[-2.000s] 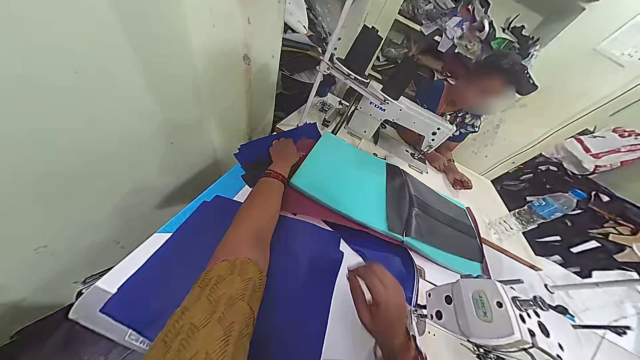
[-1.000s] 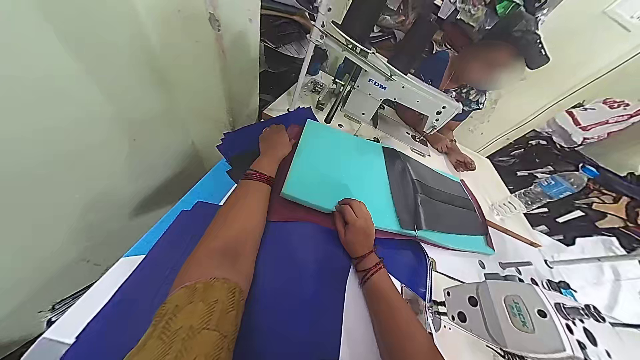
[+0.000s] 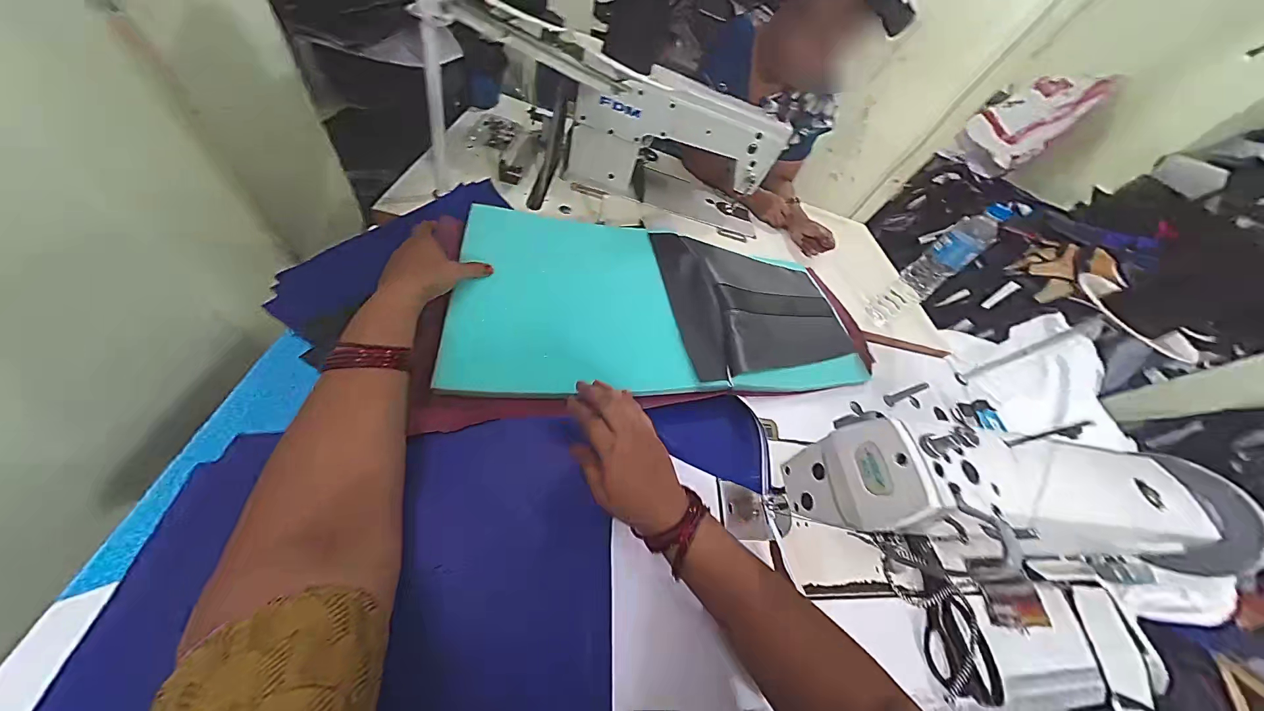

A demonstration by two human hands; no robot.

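Observation:
My left hand (image 3: 427, 265) lies at the left edge of a stack of turquoise sheets (image 3: 553, 306), its thumb over the edge and its fingers on maroon material (image 3: 423, 370) beneath. Whether it grips anything is unclear. My right hand (image 3: 620, 449) is at the near edge of the stack, fingers loosely bent and fingertips by that edge, above blue sheet material (image 3: 504, 563). A dark grey panel (image 3: 770, 306) with seams lies across the right part of the turquoise stack. More blue sheets (image 3: 346, 262) with jagged edges lie beyond my left hand.
A white sewing machine (image 3: 879, 479) stands close right of my right hand. Another sewing machine (image 3: 671, 123) is across the table, where a person rests their hands (image 3: 790, 219). A plastic bottle (image 3: 953, 252) lies among dark scraps at the right. A wall borders the left side.
Since two seconds ago, my right hand has moved from near the closer sewing machine to the near edge of the turquoise stack. The view has shifted closer to the stack.

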